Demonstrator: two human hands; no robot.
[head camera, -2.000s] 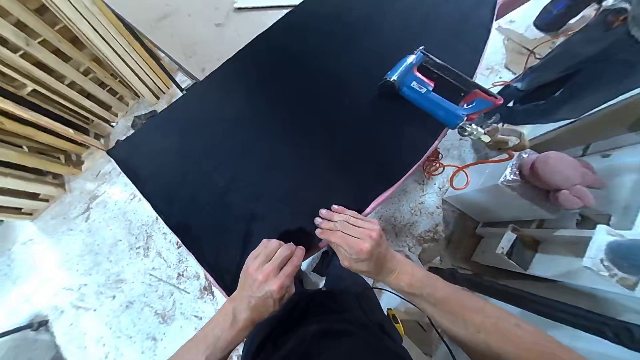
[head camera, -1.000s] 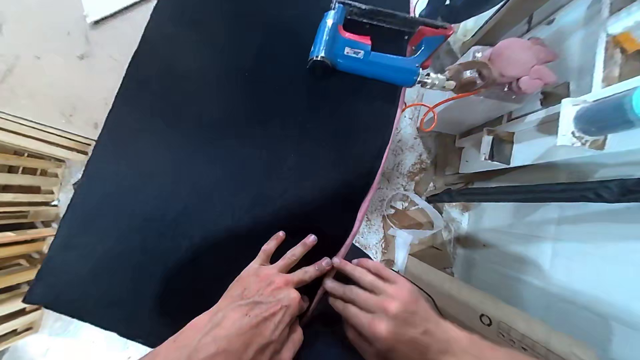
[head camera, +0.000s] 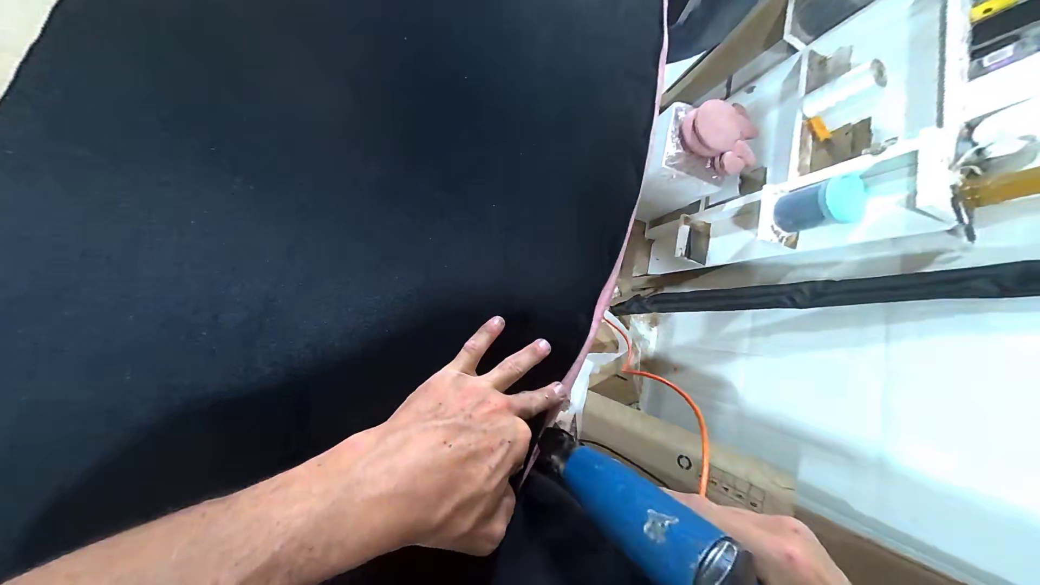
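Black fabric (head camera: 341, 187) with a pink edge (head camera: 626, 244) fills the left and middle of the view. My left hand (head camera: 455, 455) presses on it near the edge at the bottom, fingers spread, the index fingertip touching the pink edge. A blue pneumatic stapler (head camera: 642, 504) is in my right hand (head camera: 764, 536), its dark nose against the edge just below that fingertip. The stapler hides most of my right hand and its grip.
An orange air hose (head camera: 691, 406) runs beside a cardboard box (head camera: 691, 447) at right. Farther off are white shelving (head camera: 869, 236), a teal-capped container (head camera: 821, 203), pink pieces (head camera: 719, 134) and a long black wrapped bar (head camera: 829, 292).
The stapler lay on the black fabric in both earlier frames; my right hand now holds it at the edge. My left hand remains at the pink edge. The view has shifted.
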